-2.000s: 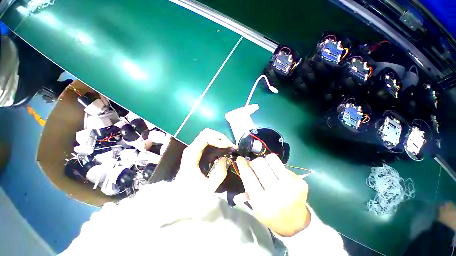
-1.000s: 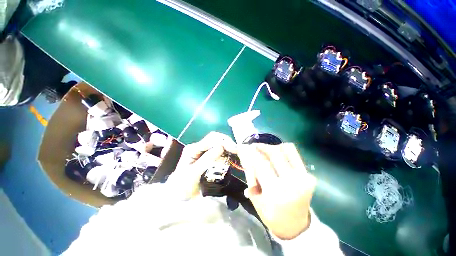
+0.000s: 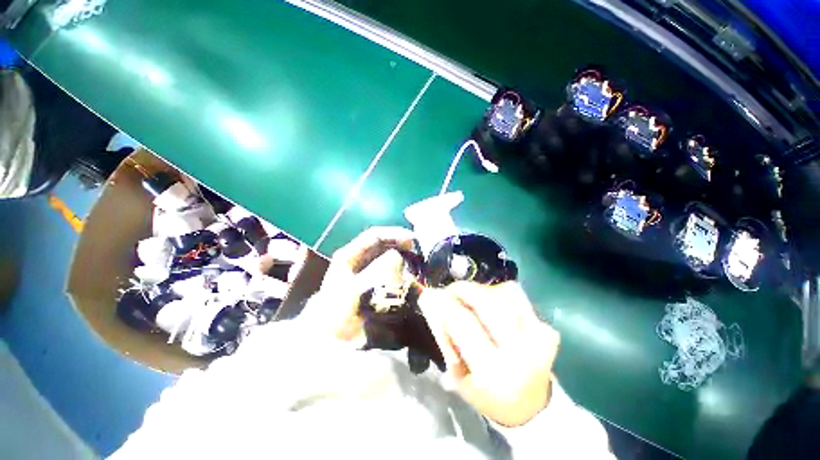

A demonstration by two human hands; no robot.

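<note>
The white housing bracket (image 3: 433, 216) lies on the green bench, its white pigtail cable (image 3: 460, 162) curling toward the far side. Its round black cup (image 3: 472, 258) is open toward me, with a pale round part and wires inside. My left hand (image 3: 369, 274) holds a black camera head (image 3: 387, 310) with a small board showing, just left of the cup. My right hand (image 3: 494, 346) is at the cup's near edge, its fingers bent together over the wires between head and cup. Its fingertips are partly hidden and blurred, so I cannot tell what they pinch.
Rows of black camera heads (image 3: 629, 212) stand at the right, by the metal rail (image 3: 396, 45). A tangled heap of clear-white ties (image 3: 692, 343) lies nearer. A cardboard box (image 3: 108, 269) of mixed housings is at the left. A person's pale sleeve (image 3: 15, 135) shows at the far left.
My right hand has drawn back from over the cup, so its inside shows again. The coloured strands that stuck out to the right two seconds ago no longer show. The left hand still holds the head.
</note>
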